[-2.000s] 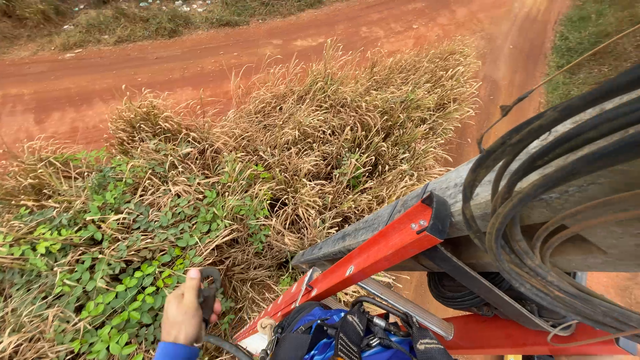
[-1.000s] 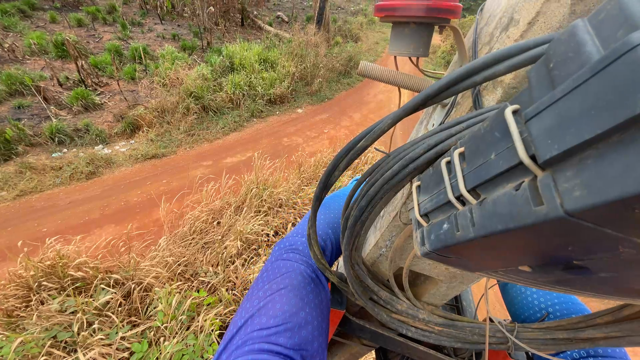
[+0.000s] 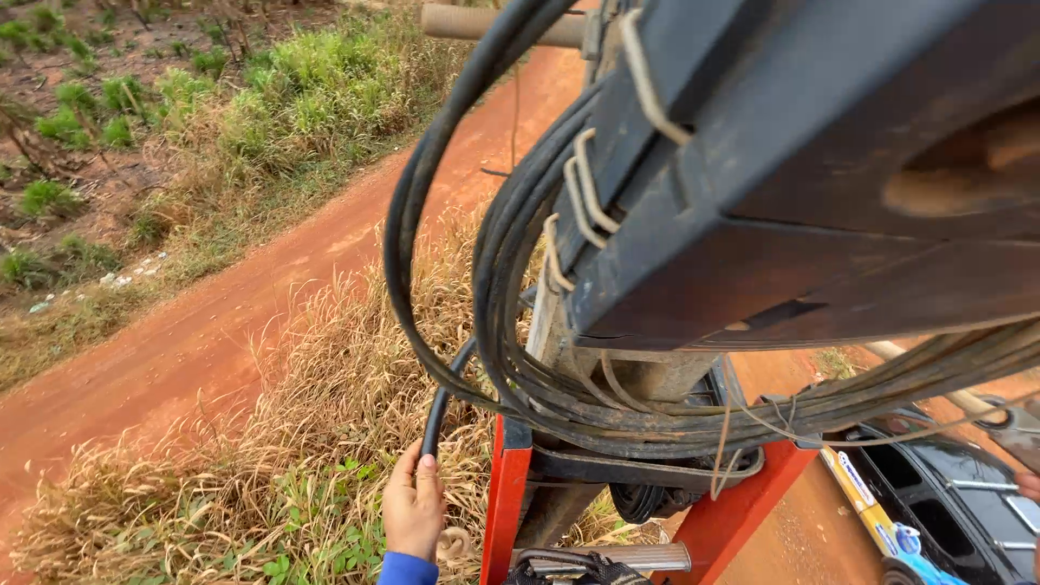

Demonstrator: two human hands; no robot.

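Note:
My left hand point(image 3: 414, 504), in a blue sleeve, grips a thick black cable point(image 3: 435, 418) at the lower middle. The cable runs up behind a large coil of black cables point(image 3: 508, 325) that hangs around a pole. A dark plastic enclosure point(image 3: 756, 203) with pale wire clips fills the upper right, above the coil's lower loops. Part of my right hand point(image 3: 1029, 485) shows at the right edge; its fingers are mostly cut off, so its hold cannot be told.
Under the coil stands an orange ladder point(image 3: 505, 504) with a metal rung point(image 3: 642, 557) and a dark strap point(image 3: 650, 471). A concrete pole point(image 3: 666, 374) is behind. Far below are a dirt road point(image 3: 195, 325), dry grass point(image 3: 325, 390) and a black vehicle point(image 3: 934, 496).
A second ago a blue sleeve reached up beside the pole, its hand hidden; now the left hand is lower, below the coil, on the black cable. The view has shifted.

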